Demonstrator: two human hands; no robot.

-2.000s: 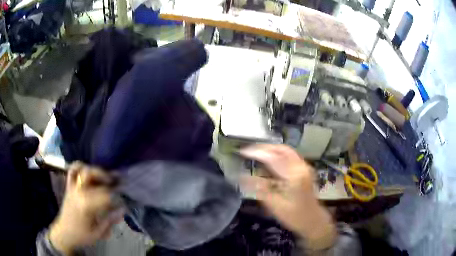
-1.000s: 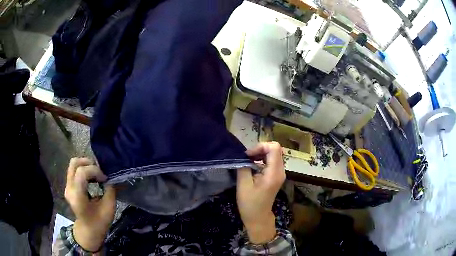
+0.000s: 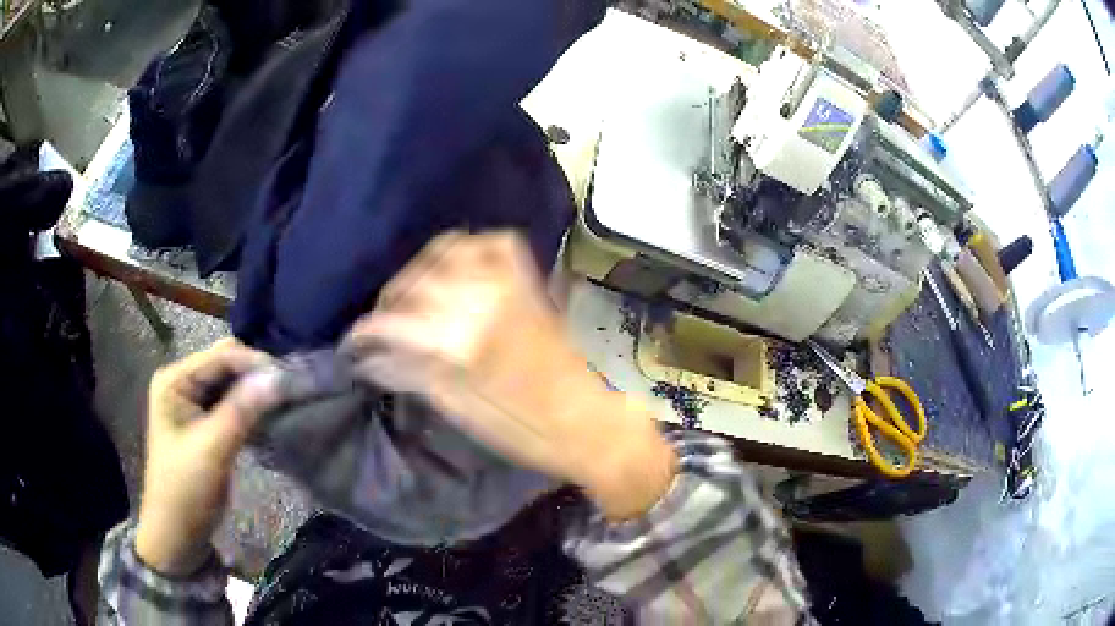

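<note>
A dark navy denim garment [image 3: 416, 147] lies over the left part of the machine table and hangs towards my lap. Its grey lining piece [image 3: 410, 471] is bunched at the near edge. My left hand [image 3: 206, 428] pinches the edge at the left end of the grey cloth. My right hand [image 3: 489, 342], blurred, reaches across over the grey cloth near the left hand; its fingertips are at the cloth's edge, and its exact grip is hard to see.
The overlock machine [image 3: 795, 135] stands right of the garment. A cream scrap tray [image 3: 709, 355] with dark trimmings sits before it. Yellow-handled scissors [image 3: 889, 422] lie at the table's front edge. Dark cloth [image 3: 55, 391] hangs at the far left.
My right hand has moved left from the edge's right end to near my left hand. The stretched stitched edge is now bunched. The left hand has shifted slightly.
</note>
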